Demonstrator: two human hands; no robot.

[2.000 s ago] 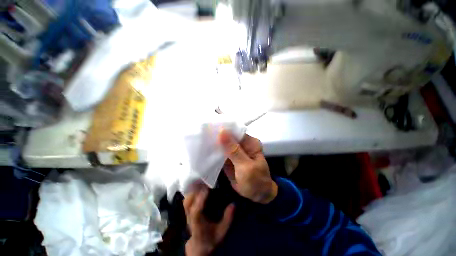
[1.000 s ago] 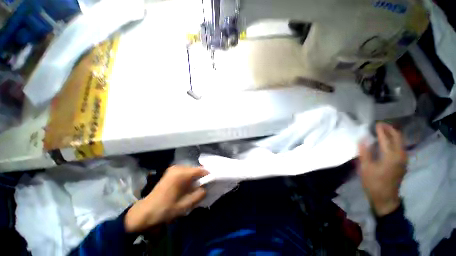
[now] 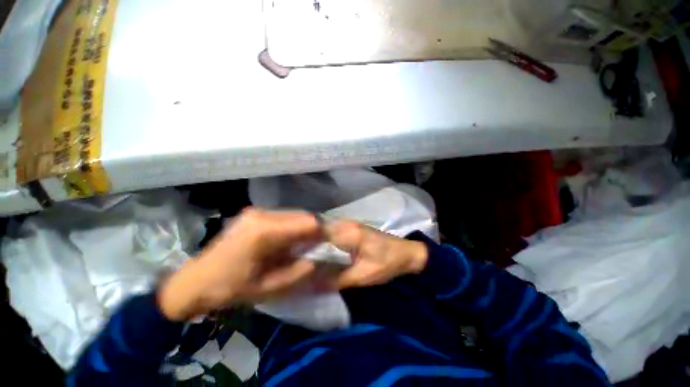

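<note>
A white garment piece [image 3: 310, 306] is bunched between my two hands, below the front edge of the sewing table. More white cloth [image 3: 386, 208] lies behind my hands, in front of the table edge. My left hand [image 3: 246, 264] is blurred, its fingers closed around the cloth. My right hand [image 3: 374, 253] meets it fingertip to fingertip and also grips the cloth. The exact folds between the fingers are hidden.
The white table [image 3: 303, 113] carries red-handled snips [image 3: 529, 65] and black-handled scissors [image 3: 622, 85] at right, and cardboard with yellow printed tape [image 3: 79, 98] at left. Heaps of white cloth lie at lower left [image 3: 113, 249] and lower right [image 3: 620, 272].
My hands were spread apart with the cloth stretched between them and have come together at the centre. The cloth is now bunched. The view has tilted down, so the machine head is mostly out of frame.
</note>
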